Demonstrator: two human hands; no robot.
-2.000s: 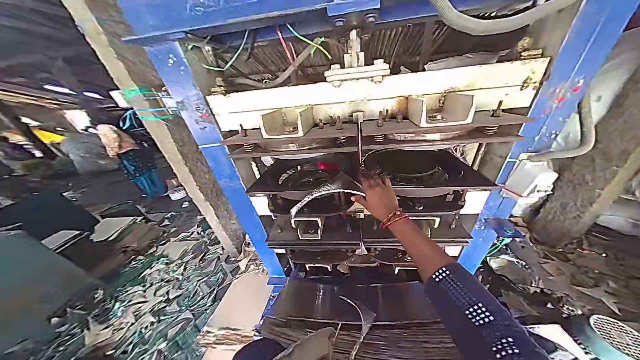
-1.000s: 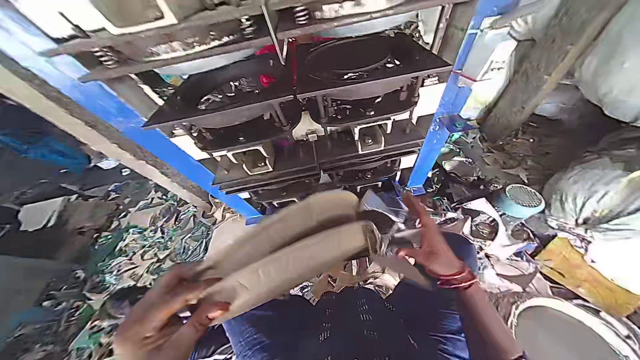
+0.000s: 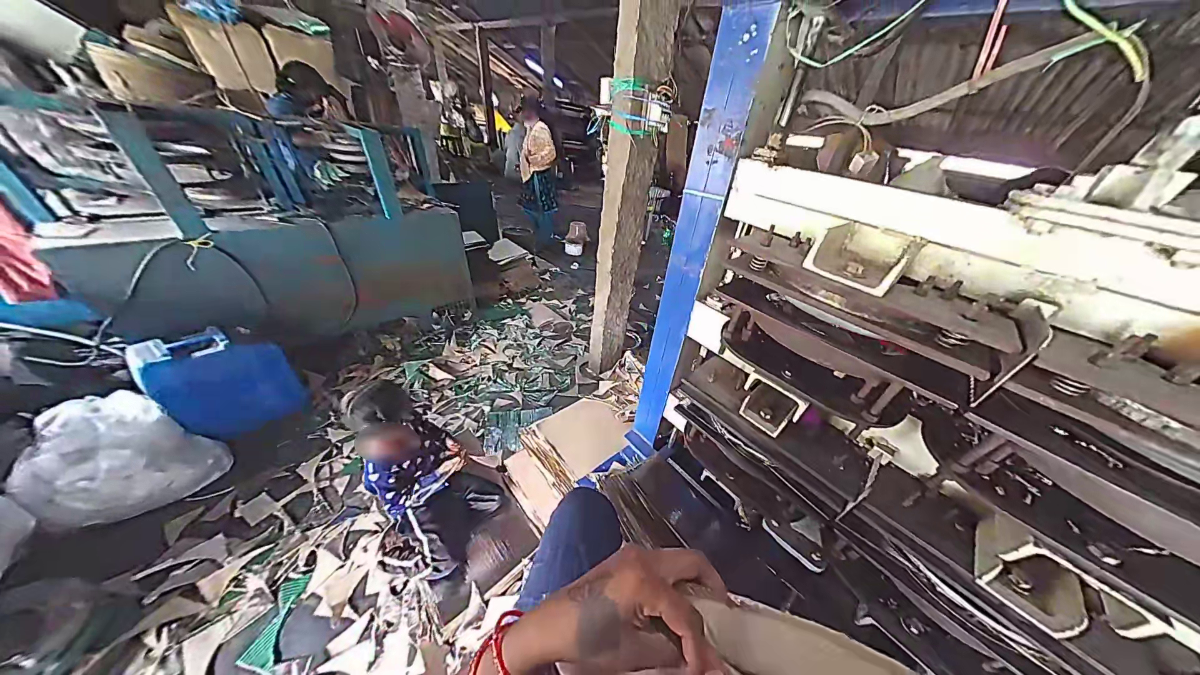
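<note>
My left hand, with a red band at the wrist, is at the bottom centre, its fingers curled over the near end of a curved tan board-like piece. The lower part of the hand and piece is cut off by the frame's edge. My right hand is out of view. My knee in blue cloth is just above the hand. A stack of brown sheets lies beyond it, beside the blue upright of a press with several dark metal platens.
A person sits low among scattered sheet offcuts at the left. Behind are a blue jerrycan, a white plastic sack, a grey machine housing and a wooden post. Another person stands farther back.
The view has swung far to the left. A second ago both hands were in view around curved tan pieces; now only my left hand shows. Two seconds ago my right hand was at the press platens.
</note>
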